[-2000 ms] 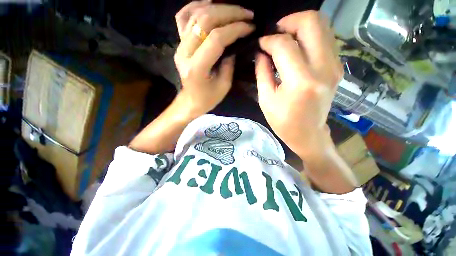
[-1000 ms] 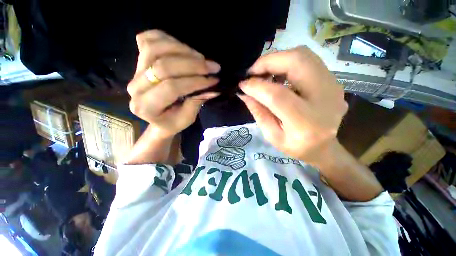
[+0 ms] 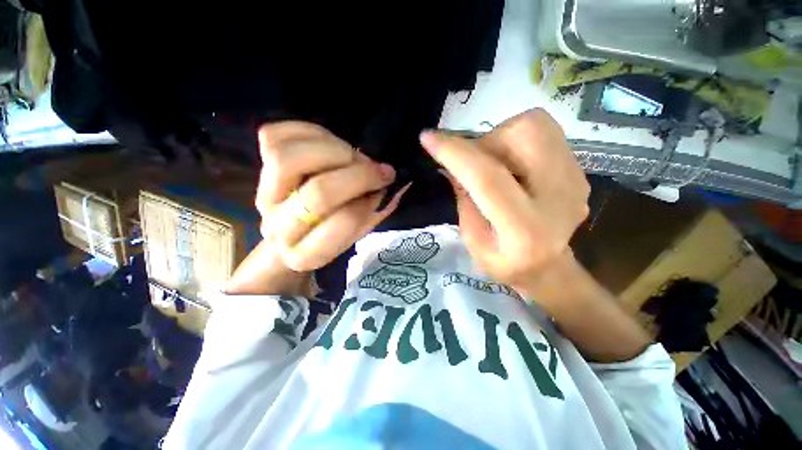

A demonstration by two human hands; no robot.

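Note:
A large black garment pile (image 3: 264, 61) lies on the white table and hangs over its front edge. My left hand (image 3: 321, 198), with a ring, is shut on black cloth at the pile's near edge, thumb and fingertips together. My right hand (image 3: 519, 189) is just right of it, fingers curled and thumb under them, pinching black cloth. A small gap separates the hands. Black cloth against black hides the exact edge held.
The machine's metal plate (image 3: 642, 31) is at the upper right, with yellow cloth (image 3: 572, 72) below it. A measuring strip (image 3: 633, 163) edges the table. An open cardboard box (image 3: 703, 264) with black scraps stands at lower right, other boxes (image 3: 186, 246) at left.
The view has swung right, then steadied. Both hands have moved slightly lower and nearer to me. The fingertips have shifted, with my right index finger now more extended.

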